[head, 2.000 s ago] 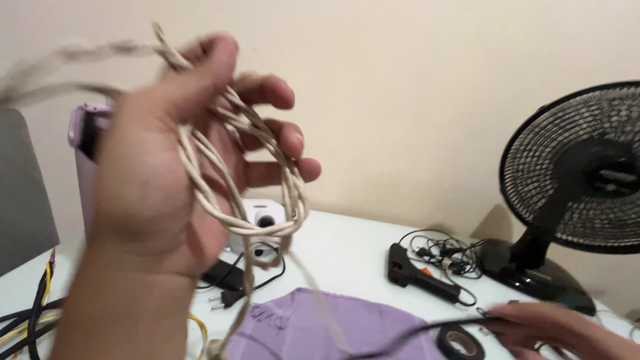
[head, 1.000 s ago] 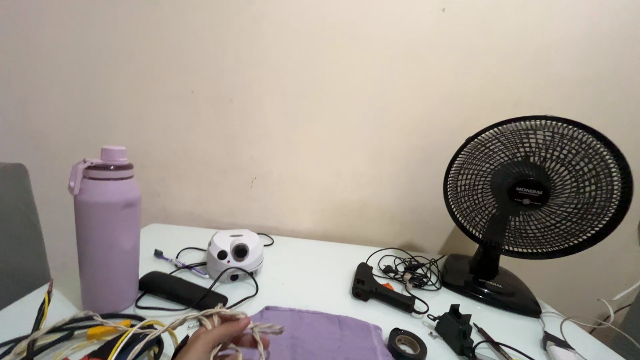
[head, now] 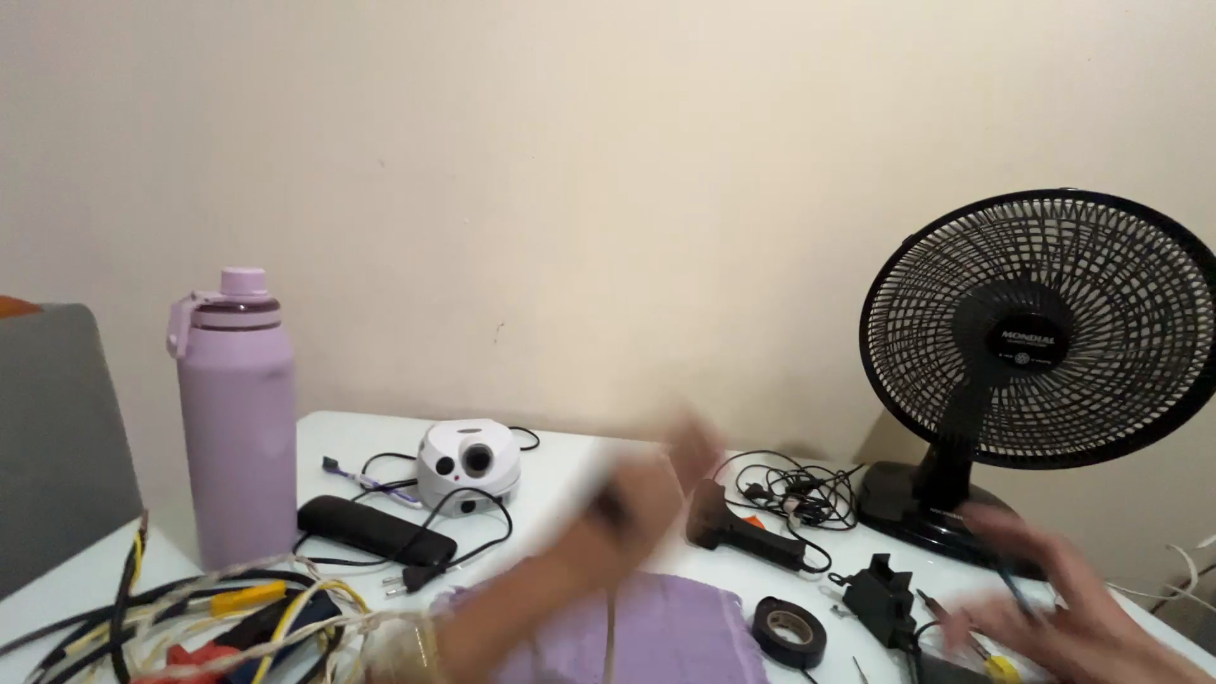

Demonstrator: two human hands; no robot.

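Observation:
My left hand (head: pixel 632 494), badly blurred, reaches across the middle over the purple cloth (head: pixel 665 627), close to a black glue gun (head: pixel 746 532); whether its fingers hold anything cannot be made out. At the lower right my right hand (head: pixel 1045 598), also blurred, is over the tools, with a thin dark strand by its fingers. A tangle of twisted white, yellow and black cables (head: pixel 285 627) lies at the lower left. A roll of black tape (head: pixel 789 632) rests at the cloth's right edge, beside a black plastic adapter-like part (head: pixel 879 598).
A purple bottle (head: pixel 239 427) stands at the left. Behind the cloth are a white device with round lenses (head: pixel 468 465), a black elongated case (head: pixel 375 532) and a plug. A black fan (head: pixel 1035 332) stands at the right, with coiled black cords (head: pixel 803 494) beside it. A grey chair back (head: pixel 62 427) is at far left.
The coiled white cable, held up in my left hand two seconds ago, was low over the cable tangle one second ago. My left hand has since moved right, and my right hand has come back into view.

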